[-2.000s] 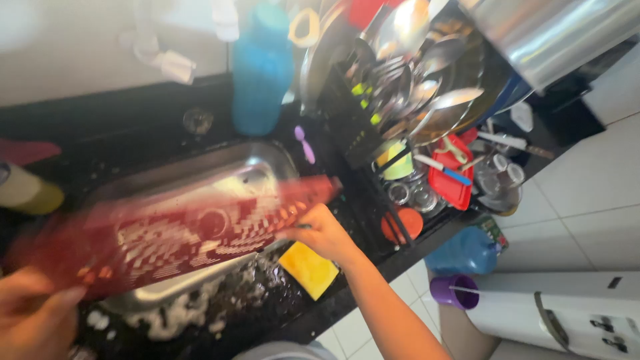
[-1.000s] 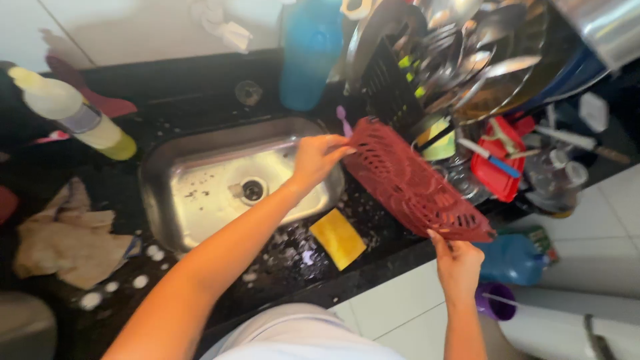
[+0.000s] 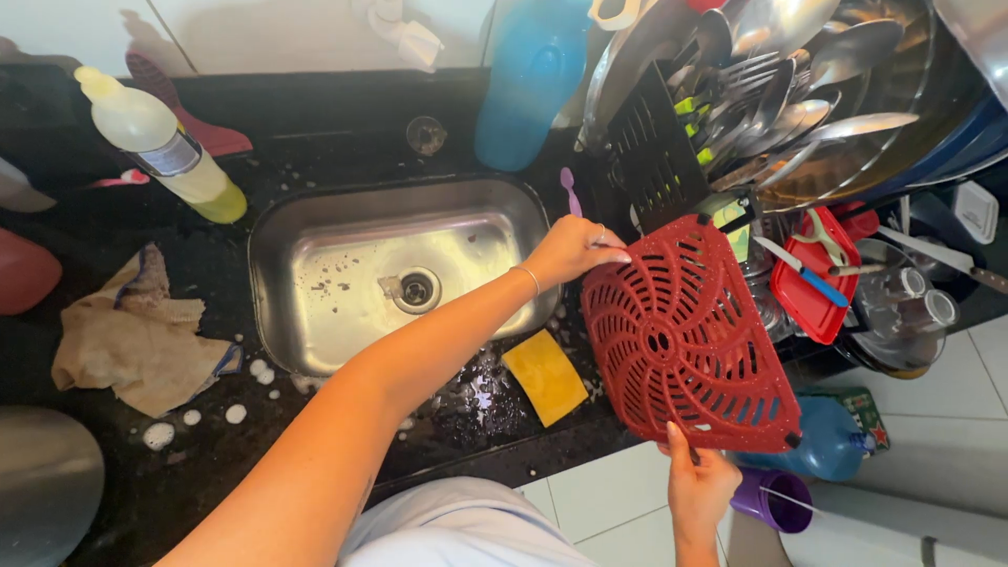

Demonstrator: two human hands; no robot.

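A red, speckled, slotted stove grate cover or similar perforated panel [image 3: 657, 339] is tilted over the counter's right part. My left hand [image 3: 571, 250] pinches its upper left corner, the arm reaching across the sink. My right hand [image 3: 697, 476] grips its lower edge, beyond the counter's front edge. The steel sink [image 3: 354, 276] lies left of the panel, with small dark bits on its bottom and a pale scrap by the drain [image 3: 417, 290]. A yellow sponge cloth [image 3: 545, 378] rests on the wet counter between sink and panel.
A dish rack with cutlery [image 3: 756, 110] and a red plastic lid [image 3: 815, 276] with a blue-handled knife [image 3: 823, 285] stand right. A blue bottle [image 3: 531, 87] is behind the sink. Left are a detergent bottle [image 3: 161, 142] and a crumpled beige cloth [image 3: 150, 335]. A purple container [image 3: 776, 500] is below right.
The red panel was over the sink two seconds ago and has moved right. Since one second ago, its slotted face has turned more toward the view, with both hands still holding it.
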